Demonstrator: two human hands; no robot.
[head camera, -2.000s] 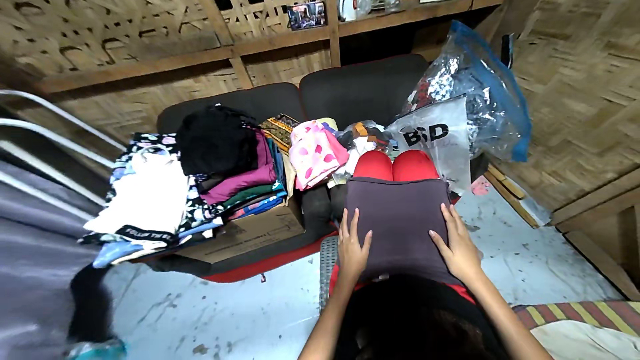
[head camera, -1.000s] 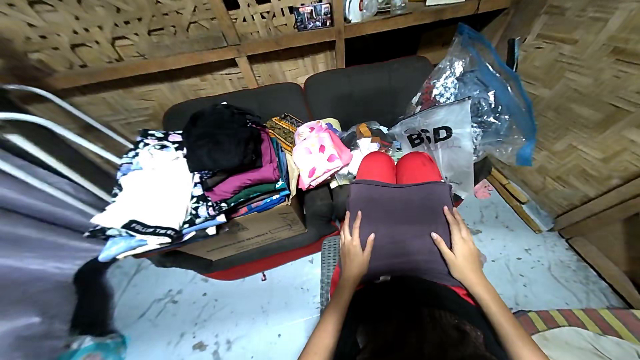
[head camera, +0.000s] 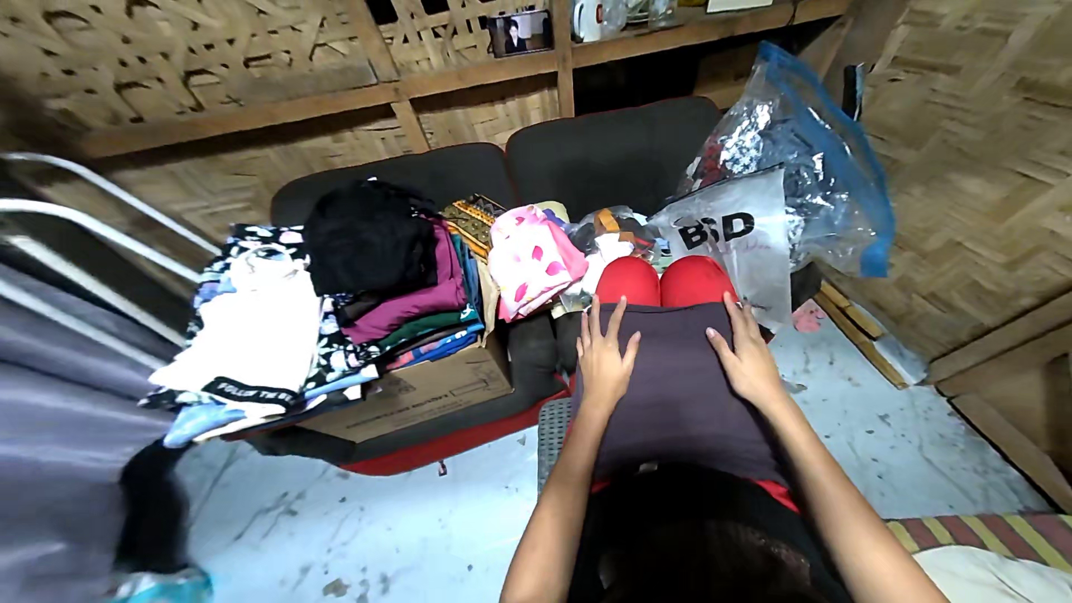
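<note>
A dark purple-grey cloth garment lies flat over my lap, its far edge just short of my red-covered knees. My left hand rests on the garment's left edge near the far end, fingers spread. On the right edge, at about the same height, my right hand lies with its fingers apart. Neither hand is closed on the cloth. Past my knees, a pink and white patterned folded cloth sits on the sofa, beside a translucent plastic bag with black lettering.
On the dark sofa, a cardboard box bears stacked folded clothes, with a black garment on top. A white printed shirt lies left. A large clear bag with blue trim stands right; white metal bars are far left.
Both hands have moved forward along the garment, up to its far edge near the knees.
</note>
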